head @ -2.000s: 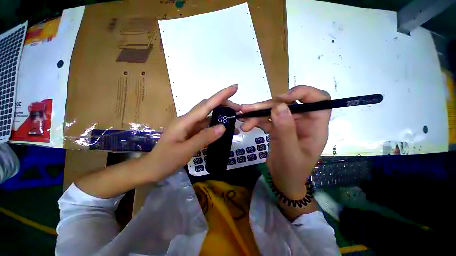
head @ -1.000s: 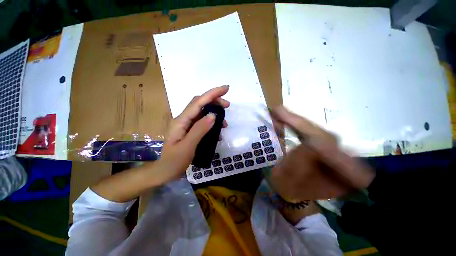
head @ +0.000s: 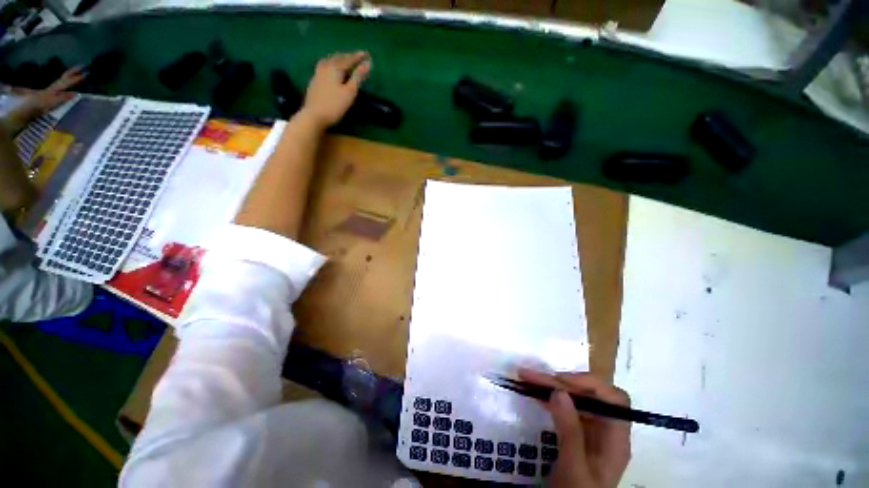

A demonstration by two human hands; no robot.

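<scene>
My left hand (head: 333, 88) is stretched out over the green conveyor belt, its fingers slightly apart, with nothing visible between them. A black device (head: 377, 111) lies beside it, partly hidden by the hand. My right hand (head: 593, 429) grips black tweezers (head: 624, 414), their tips pointing left over the sticker sheet (head: 500, 276). No sticker can be made out at the tips. The sheet is mostly bare, with rows of dark display stickers (head: 462, 445) at its near end. My right fingers hide its lower right corner.
The belt (head: 419, 57) crosses the far side, carrying several black devices (head: 646, 168). Brown cardboard (head: 367, 276) lies under the sheet. A white board (head: 734, 315) is at right. Full sticker sheets (head: 124, 191) and a printed panel (head: 176, 272) are at left, beside another person's hand (head: 59, 88).
The view has shifted up to the belt. My left hand has moved from above the sheet to the belt and no longer holds the device. My right hand is back over the sheet.
</scene>
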